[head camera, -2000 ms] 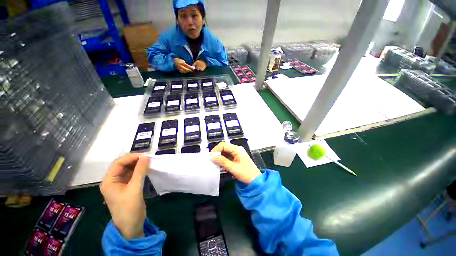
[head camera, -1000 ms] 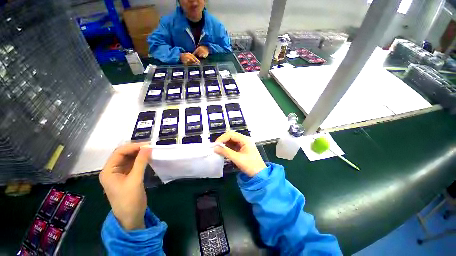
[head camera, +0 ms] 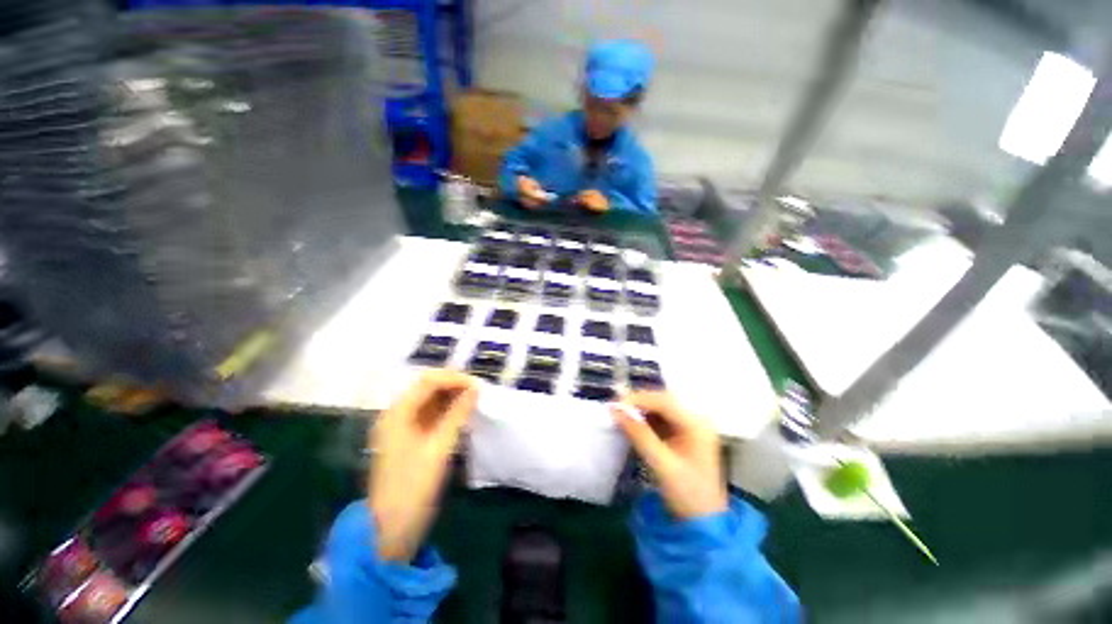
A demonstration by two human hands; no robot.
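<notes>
The frame is blurred. A thin white lint-free wipe (head camera: pixel 545 449) is spread between my two hands. My left hand (head camera: pixel 421 457) pinches its left upper corner and my right hand (head camera: pixel 673 451) pinches its right upper corner. A black keypad phone (head camera: pixel 533 573) lies on the green mat below the wipe, cut off by the bottom edge. Its keys cannot be made out. Rows of black phones (head camera: pixel 544 366) with white labels lie in trays beyond the wipe, and the wipe hides part of the nearest ones.
Tall stacked trays (head camera: pixel 262 183) stand at left. A tray of pink-red screens (head camera: pixel 156 518) lies front left. At right are a white post (head camera: pixel 939 311), a whitish dispenser bottle (head camera: pixel 762 463), a green lump (head camera: pixel 848 479) and a thin stick (head camera: pixel 902 528). A person in blue (head camera: pixel 585 159) sits opposite.
The view has swung left and tilted up, so the bench contents appear further right and the front-left screen tray shows more. Both hands still hold the wipe spread.
</notes>
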